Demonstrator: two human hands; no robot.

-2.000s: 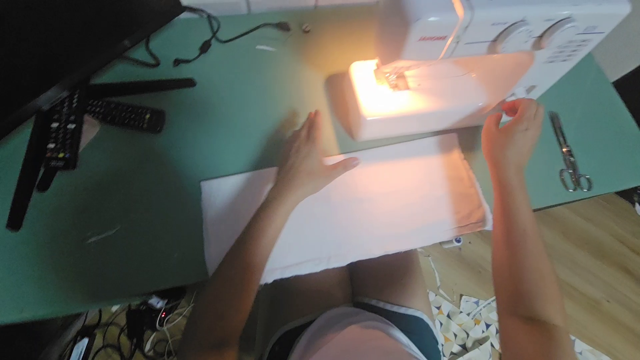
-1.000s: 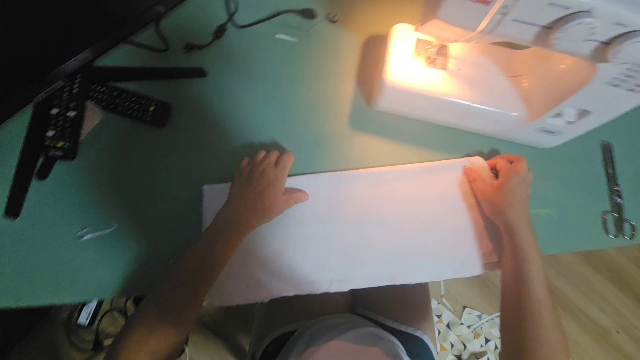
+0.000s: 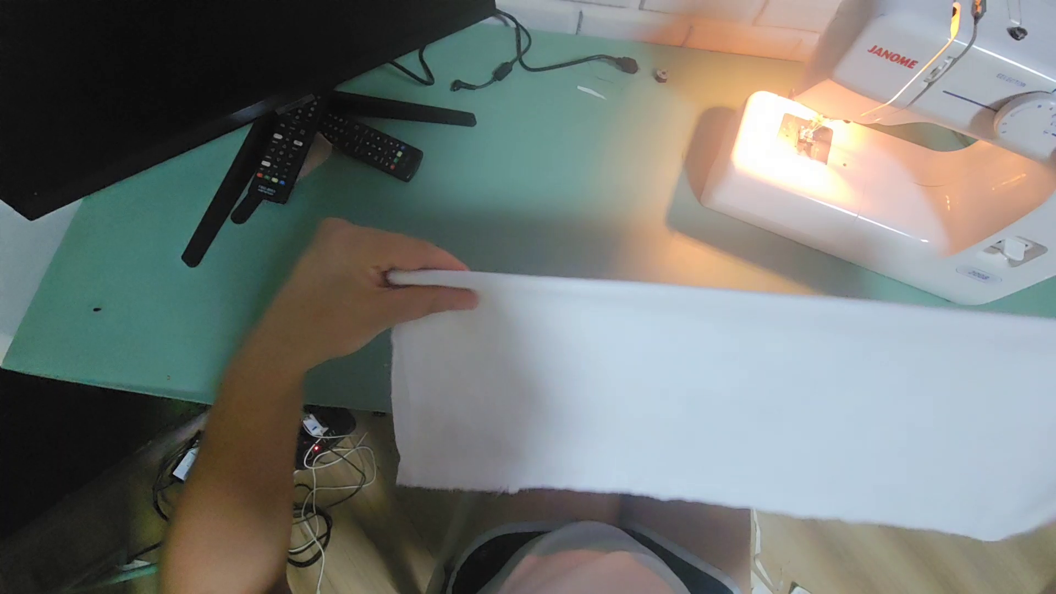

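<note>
My left hand (image 3: pixel 379 285) pinches the top left corner of a folded white cloth (image 3: pixel 701 396) between thumb and fingers. The cloth is stretched sideways, its folded edge at the top and its frayed raw edge hanging down over the table's front edge and above my lap. Its right end runs out of the view, and my right hand is not seen. Behind the cloth, at the right, stands a white Janome sewing machine (image 3: pixel 866 198) with its lamp lit over the needle plate.
On the green table (image 3: pixel 528 190) lie two black remote controls (image 3: pixel 371 147) beside the stand of a black flat screen (image 3: pixel 206 74). A black cable (image 3: pixel 561 64) lies near the white brick wall. Tangled cables (image 3: pixel 322 495) are on the floor at the lower left.
The cloth lay on the table with my left hand flat on it; now that hand grips its corner and holds it up. My right hand, earlier at the cloth's right end, has left the view.
</note>
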